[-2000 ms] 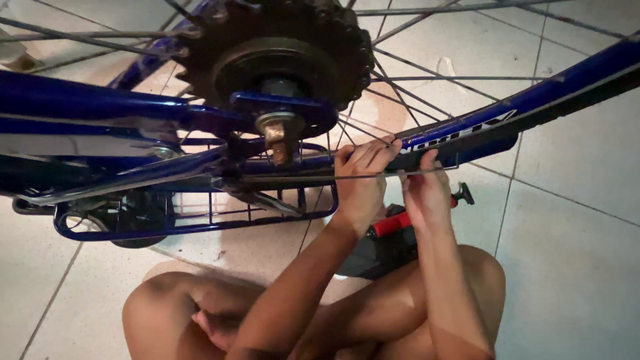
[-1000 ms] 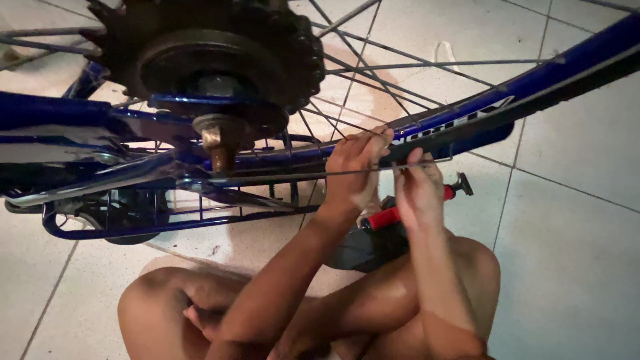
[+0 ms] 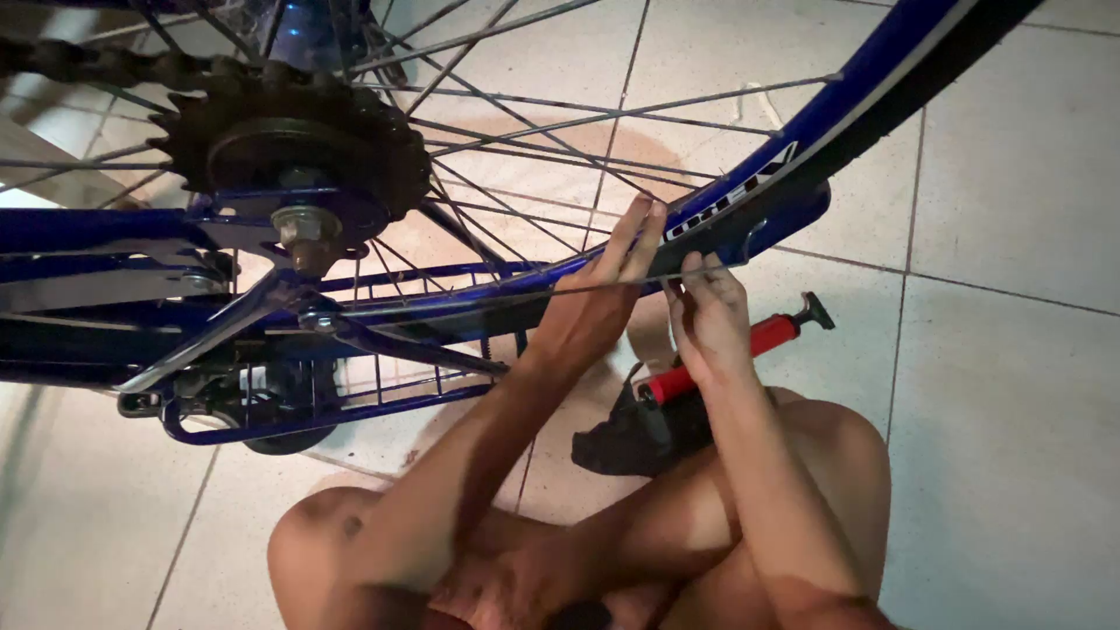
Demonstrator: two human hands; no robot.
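A bicycle's rear wheel with a blue rim [image 3: 814, 131] and black tire [image 3: 919, 96] crosses the view. My left hand [image 3: 604, 271] grips the rim and tire, two fingers up on the rim beside white lettering. Just right of it, my right hand [image 3: 713, 306] has its fingertips at the tire's lower edge, by a thin metal fender stay [image 3: 490, 302]. The end of a blue fender [image 3: 796, 214] shows beyond the tire. At the upper left are the rear sprocket [image 3: 297, 149] with its chain [image 3: 131, 70] and the axle nut [image 3: 306, 232].
A red hand pump [image 3: 774, 334] with a black handle lies behind my right forearm, near a black cloth or bag [image 3: 612, 437]. A blue wire carrier [image 3: 402, 398] is below the wheel at left. My crossed legs rest on the tiled floor [image 3: 1006, 394].
The view has shifted, and the chain on the sprocket now shows. Both hands stay at much the same part of the rim and tire.
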